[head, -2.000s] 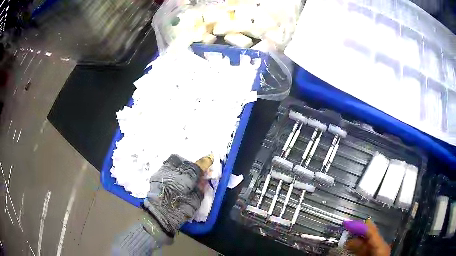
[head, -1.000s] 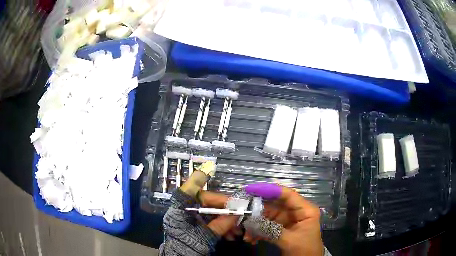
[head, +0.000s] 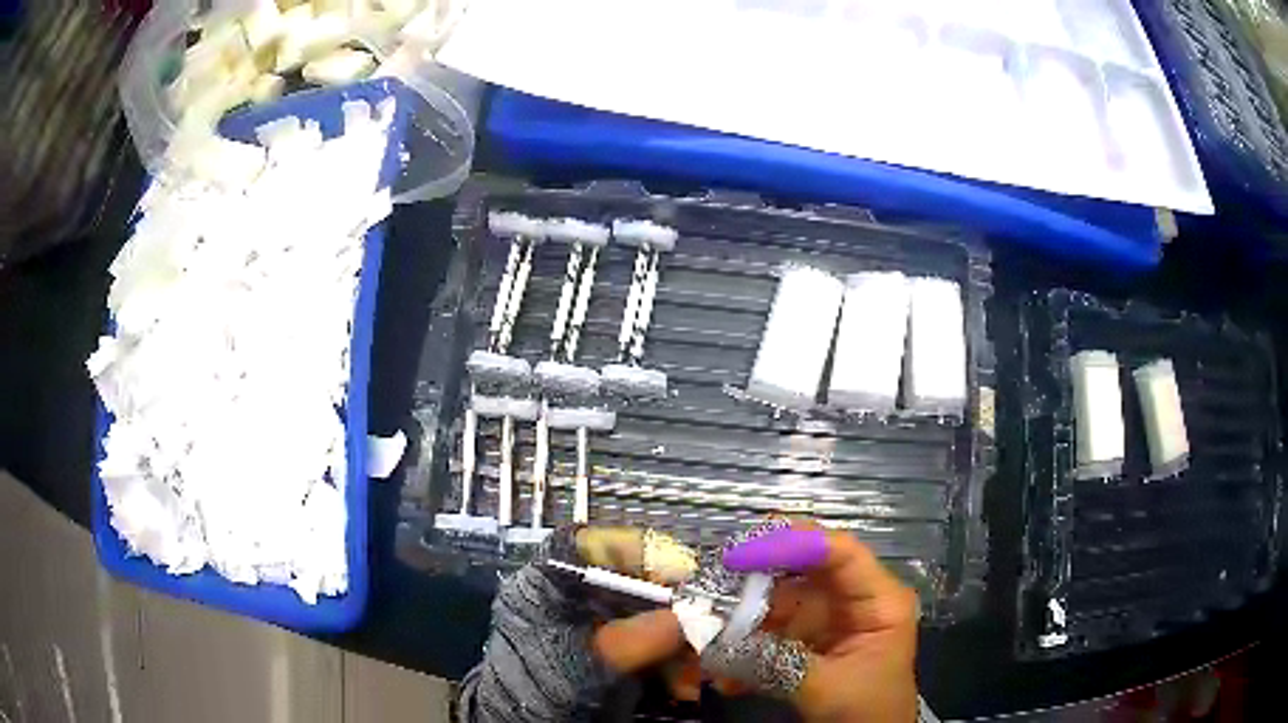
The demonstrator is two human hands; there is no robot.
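Note:
My left hand, in a grey fingerless knit glove with a pale finger cot, holds a thin silvery-white rod part that points left. My right hand, with a purple finger cot, grips the rod's wider grey-white end. A small white slip shows between the fingertips of both hands. The fingers hide part of the rod. Below the hands' far side, a clear ribbed tray holds rows of rod parts at left and three white blocks at right.
A blue bin heaped with white slips stands left, with a clear tub of cream pieces behind. A white sheet lies over a blue tray. A smaller clear tray at right holds two white blocks.
My left hand has come from the blue bin to my right hand over the clear tray. Since one second ago the rod has tilted, and the white slip shows between the fingers.

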